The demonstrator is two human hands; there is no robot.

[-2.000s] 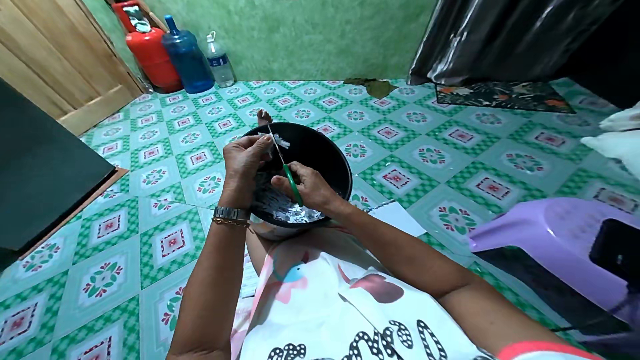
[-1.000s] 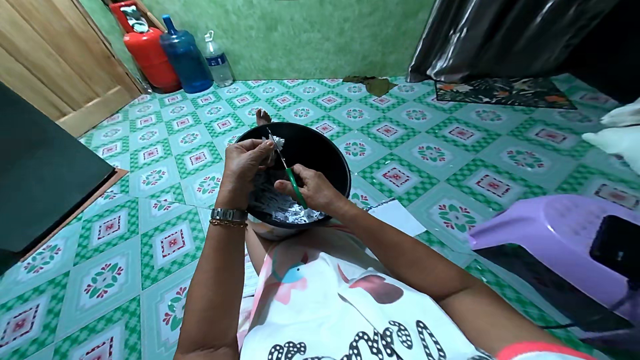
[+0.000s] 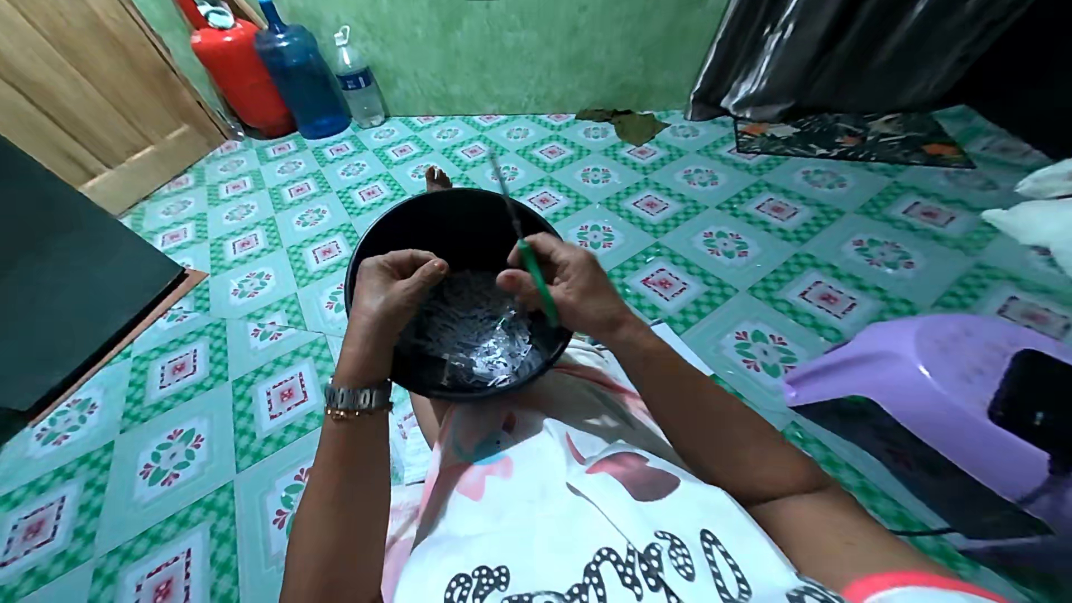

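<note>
A black round basin (image 3: 456, 209) rests at my lap, with a heap of small clear plastic strips (image 3: 481, 335) in its bottom. My right hand (image 3: 569, 280) grips green-handled scissors (image 3: 536, 280) over the basin's right side, their thin blades pointing up and away. Over the basin's left side is my left hand (image 3: 398, 289), thumb and index fingertip pinched together. Whether anything small sits between those fingertips cannot be told. The two hands are apart.
A purple plastic chair or stool (image 3: 930, 377) with a black phone (image 3: 1034, 402) stands at right. Along the green wall are a red gas cylinder (image 3: 243, 75), a blue jug (image 3: 301, 79) and a clear bottle (image 3: 360, 88). A dark cabinet (image 3: 75, 276) is at left.
My hands have moved apart, and the scissors have come away from my left hand. The whitish plastic bunch seen at my left fingertips earlier no longer shows there.
</note>
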